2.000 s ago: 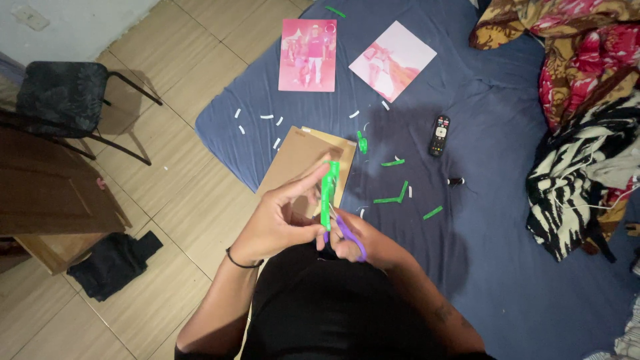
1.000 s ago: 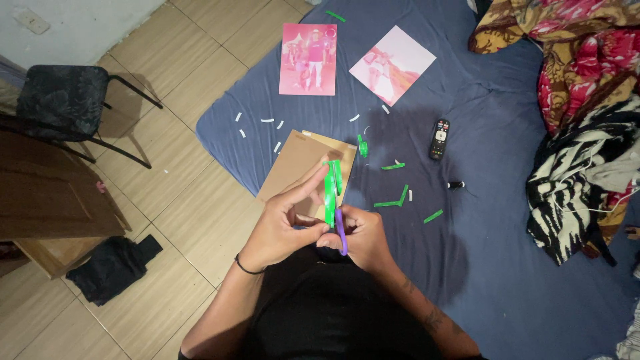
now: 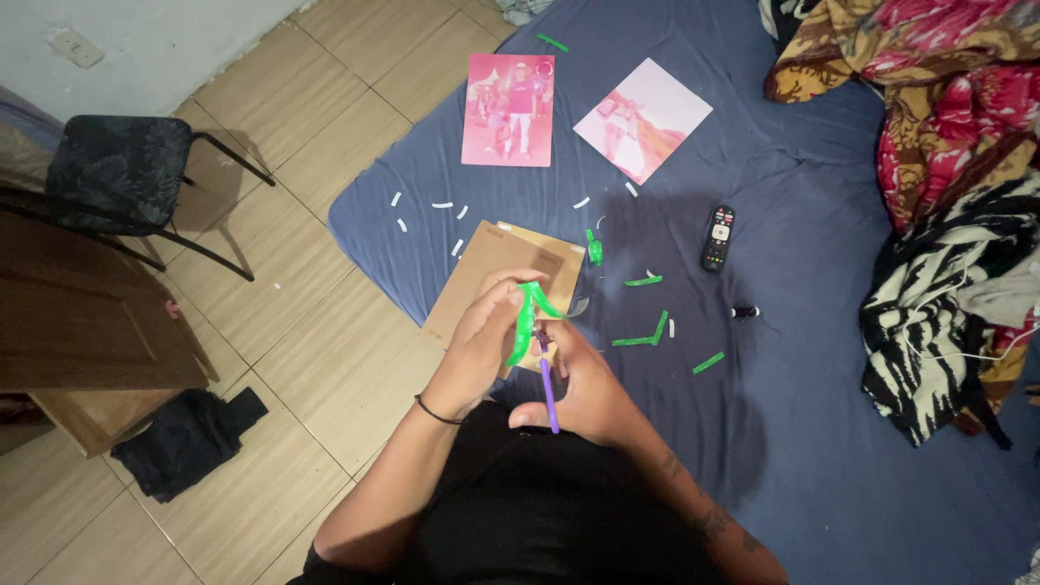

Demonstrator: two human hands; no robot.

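My left hand point(image 3: 479, 349) pinches a bent strip of green tape point(image 3: 522, 329), whose one end slants down to the right. Purple-handled scissors point(image 3: 548, 390) are in my right hand point(image 3: 587, 382), close beside the strip; the blades are partly hidden by the fingers. Beneath the hands lie brown cardboard sheets point(image 3: 479, 276) on a blue bed sheet. A small green coil point(image 3: 595, 248) rests just right of the cardboard. Several green strips point(image 3: 643, 281) and white strips point(image 3: 442, 205) are scattered around on the sheet.
Two pink-tinted photo prints point(image 3: 508, 110) lie at the bed's far end. To the right are a black remote control point(image 3: 719, 238), a spool of dark thread point(image 3: 745, 312) and heaped patterned cloths point(image 3: 910, 325). A black chair point(image 3: 122, 171) stands on the tiled floor at left, near dark clothing point(image 3: 183, 439).
The green strip between my hands has spread into a bent shape with one end out to the right. The scissors have turned, and my right thumb now stands apart from the fingers.
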